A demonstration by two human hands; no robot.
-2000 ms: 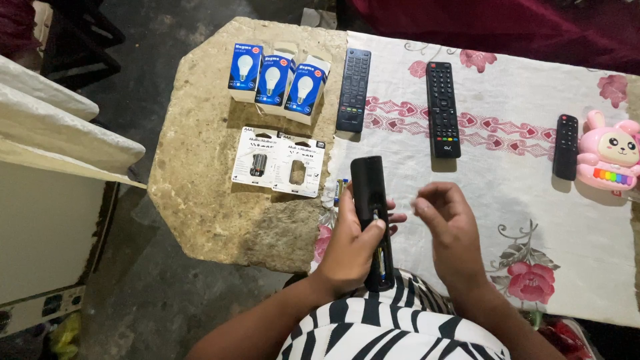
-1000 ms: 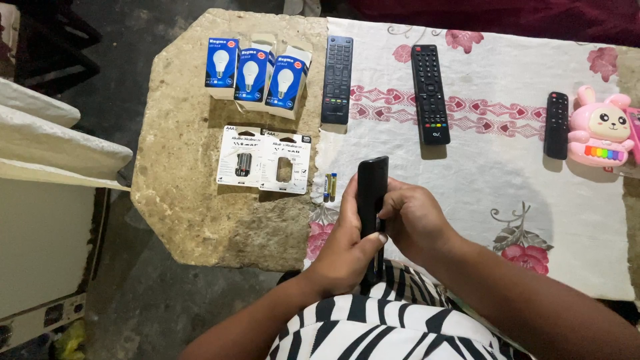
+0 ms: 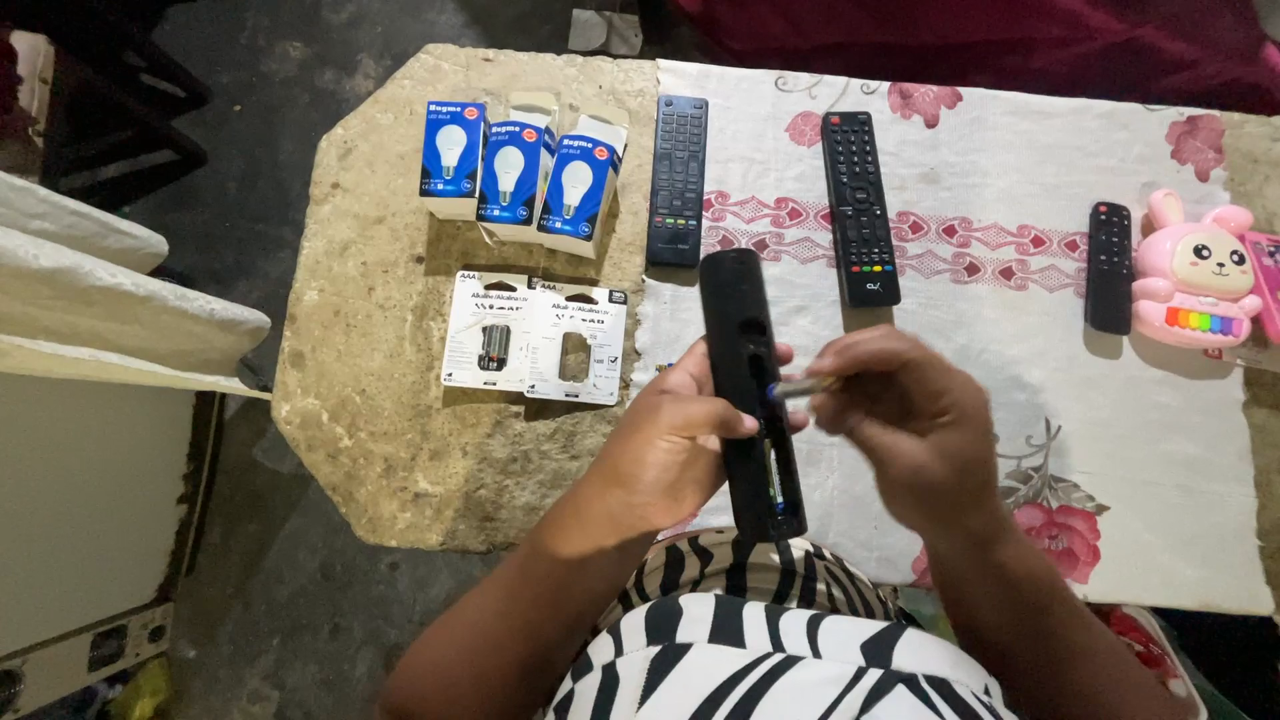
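Note:
My left hand (image 3: 665,445) grips a black remote control (image 3: 738,400), its back turned up and its battery compartment uncovered. One battery (image 3: 775,475) lies in the lower part of that compartment. Between the fingertips of my right hand (image 3: 900,420) is another small battery (image 3: 803,387), just right of the remote and slightly blurred. Part of a battery (image 3: 664,368) shows on the cloth behind my left fingers. Left of my hands lie two AAA battery cards, one with batteries in it (image 3: 487,330) and one with an empty cut-out (image 3: 602,350).
Three light bulb boxes (image 3: 508,180) stand at the table's back left. Two long remotes (image 3: 678,180) (image 3: 860,210) lie behind my hands. A smaller remote (image 3: 1108,265) and a pink rabbit toy (image 3: 1195,270) are at the right. A flowered cloth (image 3: 1160,440) covers part of the stone table.
My right hand has come away from the remote and now holds a battery at its side. The remote's open compartment, turned from view one second ago, faces up again.

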